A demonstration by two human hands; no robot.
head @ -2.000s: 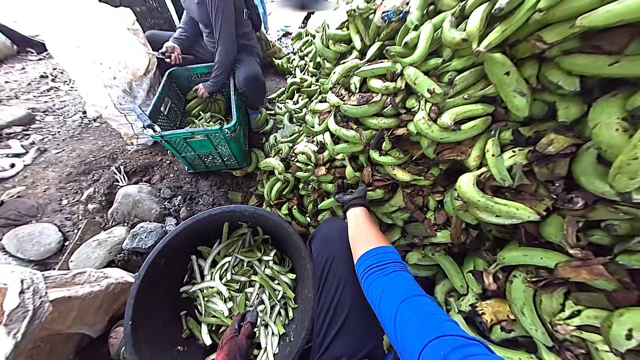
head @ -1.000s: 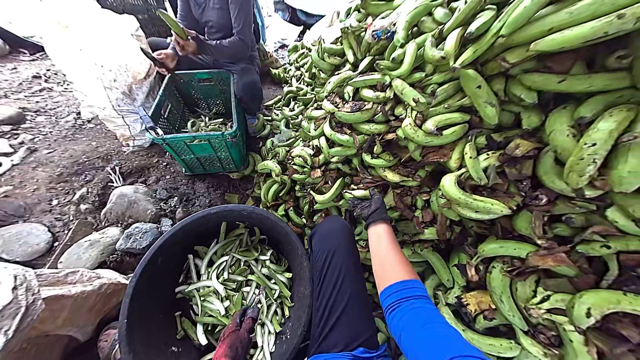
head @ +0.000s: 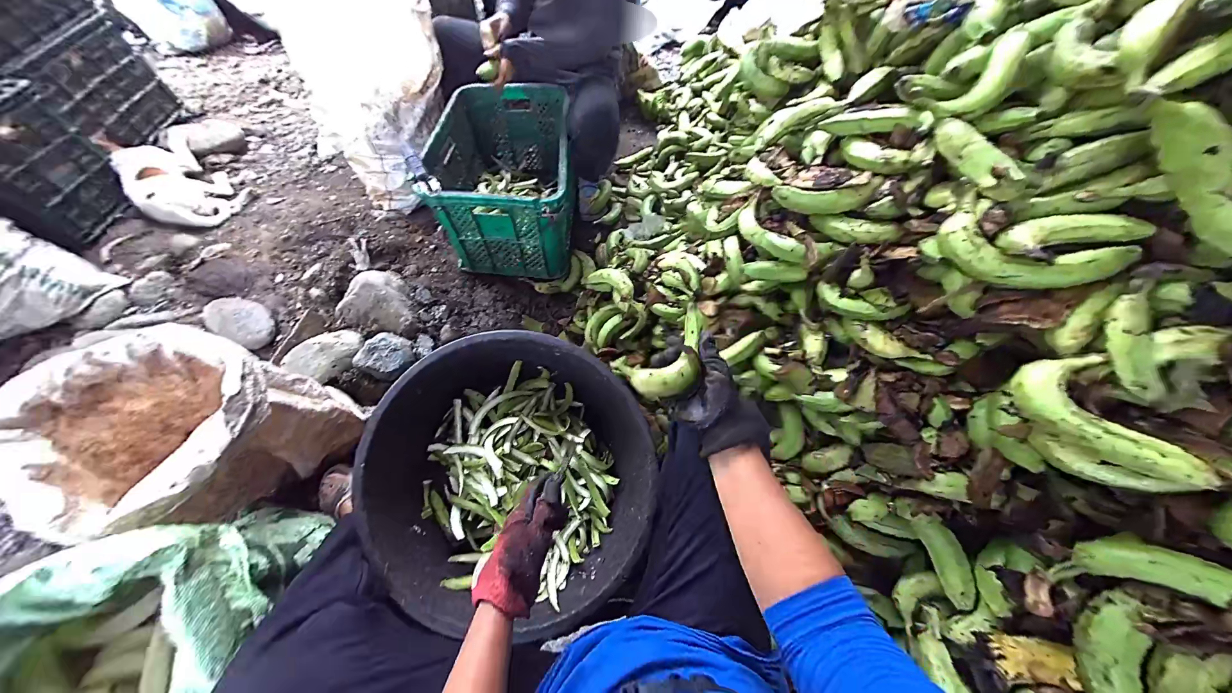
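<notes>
My right hand (head: 717, 399), in a dark grey glove, holds a green plantain (head: 664, 373) just right of the tub's rim. Below it, inside the black round tub (head: 385, 481), is my left hand (head: 525, 553) in a red and black glove, its fingers over strips of green peel (head: 515, 438). Something thin and dark seems to be at its fingertips, too small to make out. The big pile of green plantains (head: 818, 197) spreads along my right side, with dry brown leaves among the fruit.
Ahead, a person (head: 568, 58) sits behind a green plastic crate (head: 496, 231) holding green pieces. Stones (head: 375, 303) lie left of the tub. Further left are an open white sack (head: 241, 423), a green mesh sack (head: 192, 577), a lying white and brown animal (head: 173, 183) and black crates (head: 72, 115).
My right hand has come up from the pile's edge with a plantain in it. The other person's hands have moved above the green crate. The view has shifted left.
</notes>
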